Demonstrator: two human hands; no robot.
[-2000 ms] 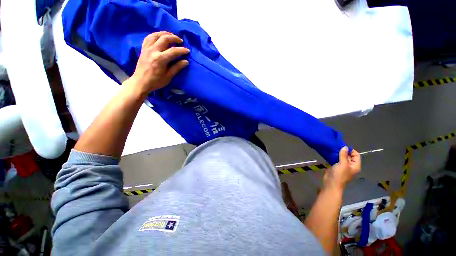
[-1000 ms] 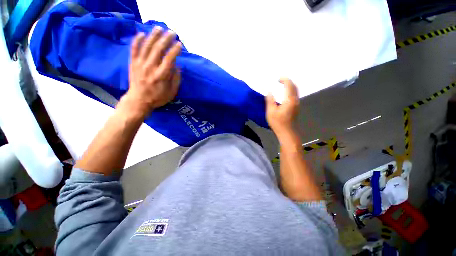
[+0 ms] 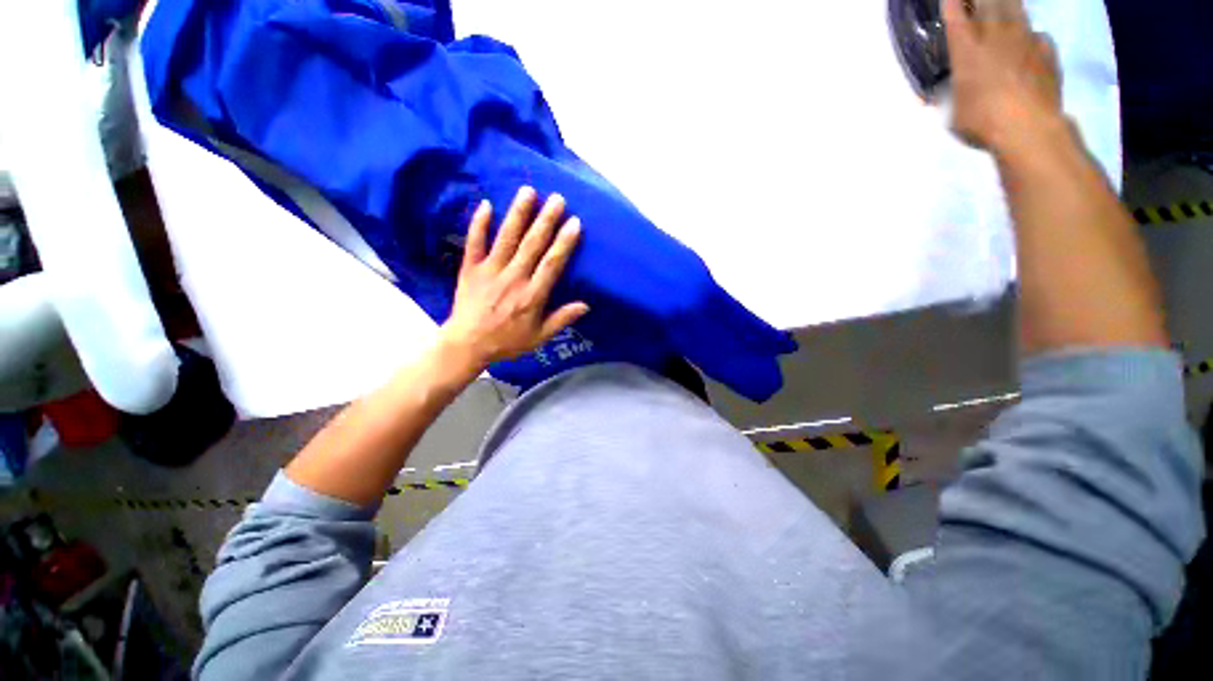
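Note:
A royal blue work jacket (image 3: pixel 333 107) lies bunched on the white pressing table cover (image 3: pixel 745 146), with a grey reflective strip along its left part. Its sleeve (image 3: pixel 665 279) runs toward me and its cuff hangs past the near table edge. My left hand (image 3: pixel 512 286) lies flat on the jacket with fingers spread, partly over the white print. My right hand (image 3: pixel 1004 67) is at the top right, blurred, on or at the dark metal steam iron (image 3: pixel 918 47). The iron is cut by the top edge, and I cannot tell whether the hand grips it.
White padded sleeve boards (image 3: pixel 100 266) stand at the left side of the table. Yellow-black tape (image 3: pixel 825 442) marks the floor beyond the near edge. A red object (image 3: pixel 80 416) is low at the left. Dark navy cloth (image 3: pixel 1171 80) is at the far right.
My right hand has let go of the sleeve and moved up right to the iron. My left hand has slid down toward me on the jacket. The sleeve end now lies loose.

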